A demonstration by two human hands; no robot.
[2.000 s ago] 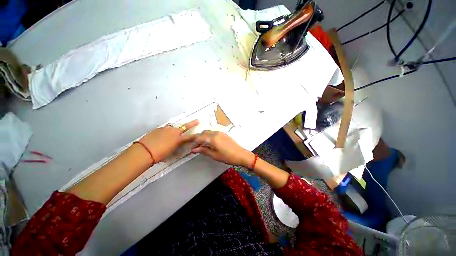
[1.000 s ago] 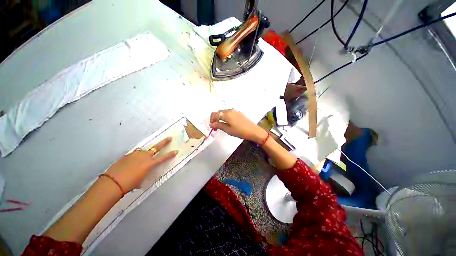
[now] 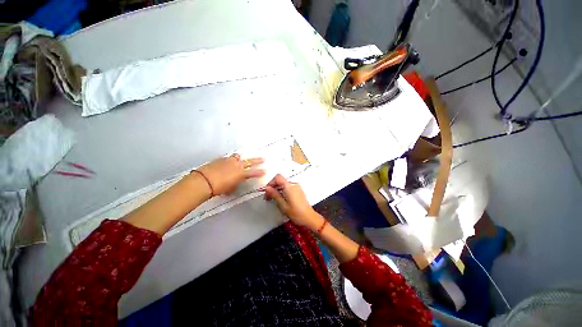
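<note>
A long cream cardboard template with a dark edge line and a brown patch at its right end lies on a white fabric strip, whose margin shows along the near side. My left hand lies flat on the template with fingers spread, holding nothing. My right hand is at the near edge of the template, fingertips pinched on a thin marking pen, of which only a small part shows.
A white strip pile lies along the far side. An iron stands at the right on a stained cloth. Crumpled white cloth and two red marking pens lie at left. Paper scraps and a fan are beyond the right edge.
My right hand has moved from the template's right end back along its near edge toward my left hand. My left hand stays on the template. The camera view has shifted.
</note>
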